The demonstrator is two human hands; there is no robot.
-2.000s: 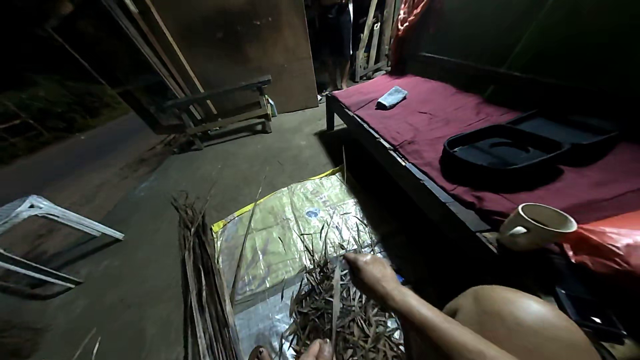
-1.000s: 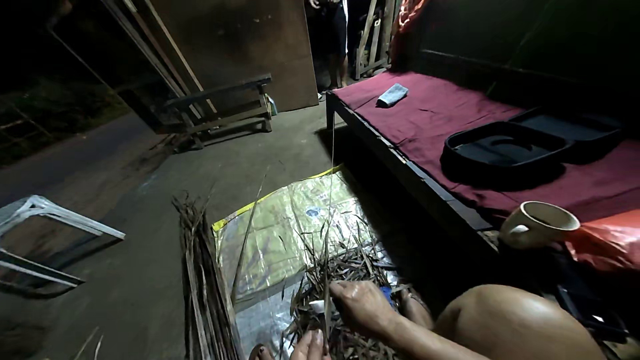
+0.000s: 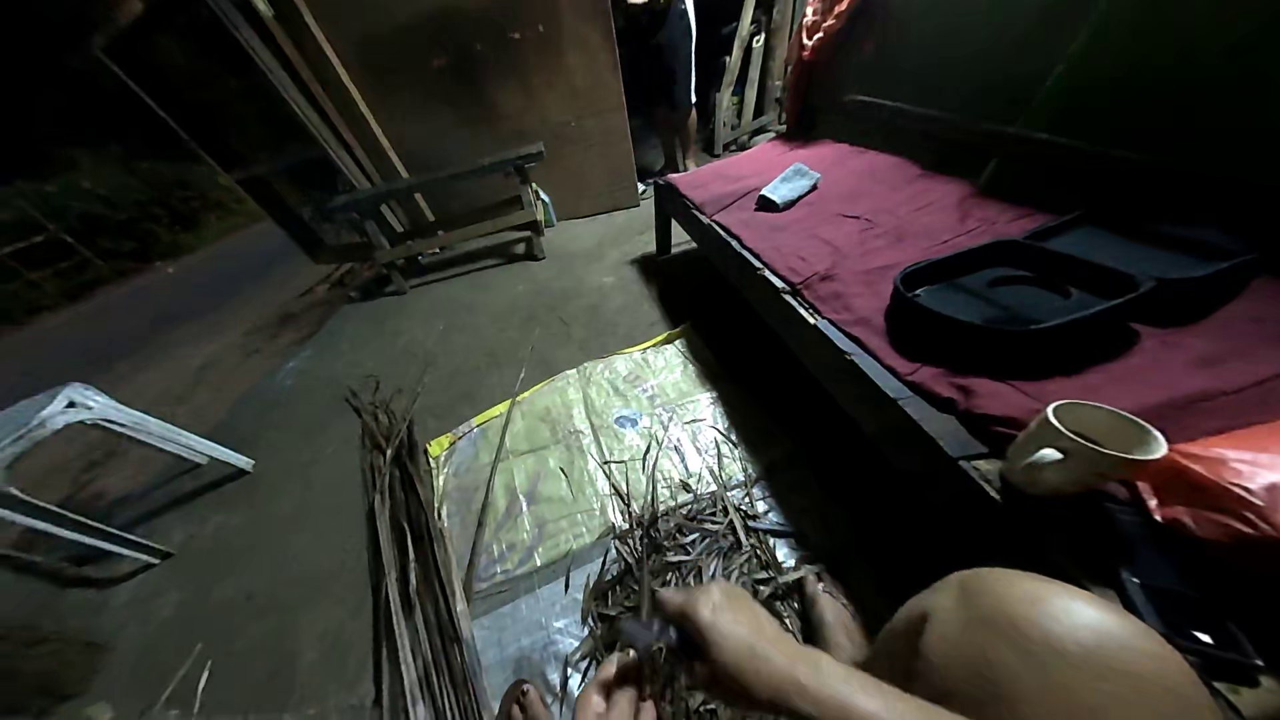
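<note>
Low in the view, my right hand is closed on a dark, narrow dried leaf strip that points up away from me. My left hand is just left of it at the bottom edge, fingers bent around the strip's lower part; a dark blurred thing lies between the hands. Under and around them a pile of short dried leaf pieces covers part of a yellow-edged plastic sheet. A bundle of long dried leaves lies along the sheet's left side, and one long thin strip rests on the sheet.
A low platform with a red cloth holds an open black case and a folded cloth. A mug stands near its corner beside a red plastic bag. Left are a white plastic stool and a wooden bench. A person stands behind.
My right hand has shifted down and left from where it was two seconds ago. The long strip that stood up from my hands one second ago no longer reaches as far up.
</note>
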